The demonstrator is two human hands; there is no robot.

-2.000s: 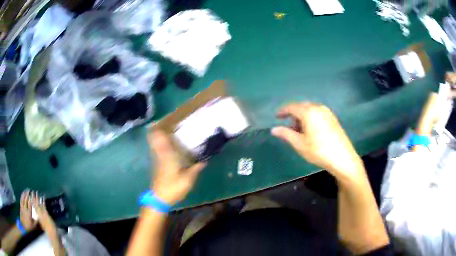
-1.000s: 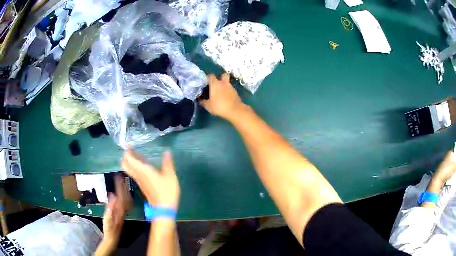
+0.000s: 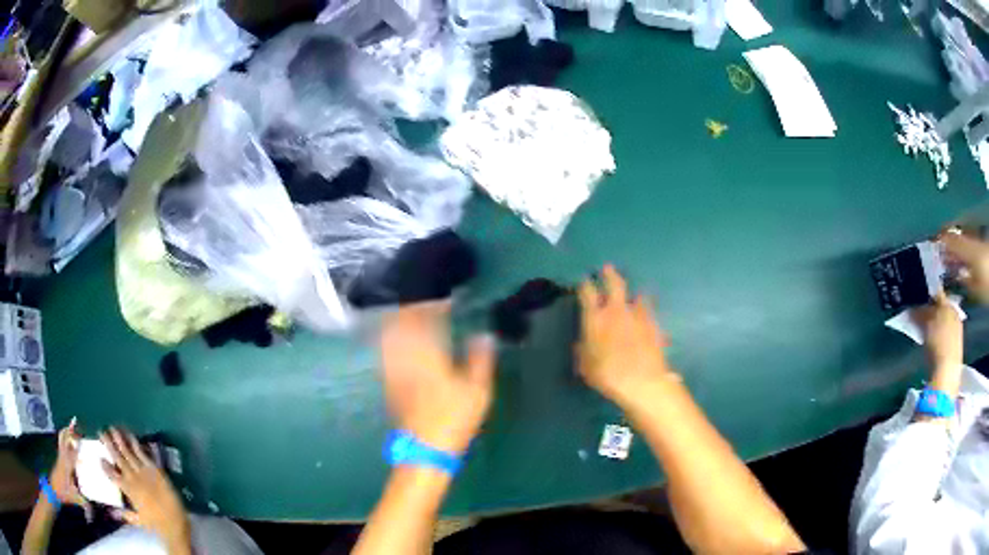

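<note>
My left hand [image 3: 434, 374], with a blue wristband, is blurred at the lower edge of a dark pile of black soft pieces [image 3: 428, 266] in the mouth of a clear poly bag [image 3: 260, 217]. Its thumb is apart from its fingers; no held thing shows. My right hand [image 3: 624, 341] is low over the green table, fingers apart, with nothing visible in it. A small group of loose black pieces [image 3: 526, 307] lies between my hands, close to the right fingertips. Whether those fingertips touch them is unclear.
An olive-green bag [image 3: 163, 271] is left of the poly bag. A bag of white packets [image 3: 531, 152] lies behind my hands. A QR sticker [image 3: 615, 440] lies near the front edge. People's hands hold boxes at left [image 3: 100, 472] and right [image 3: 906, 276].
My right hand has moved from the poly bag's right side towards me and right. Black pieces now lie loose between my hands. My left hand has moved right. The box earlier in my left hand is gone.
</note>
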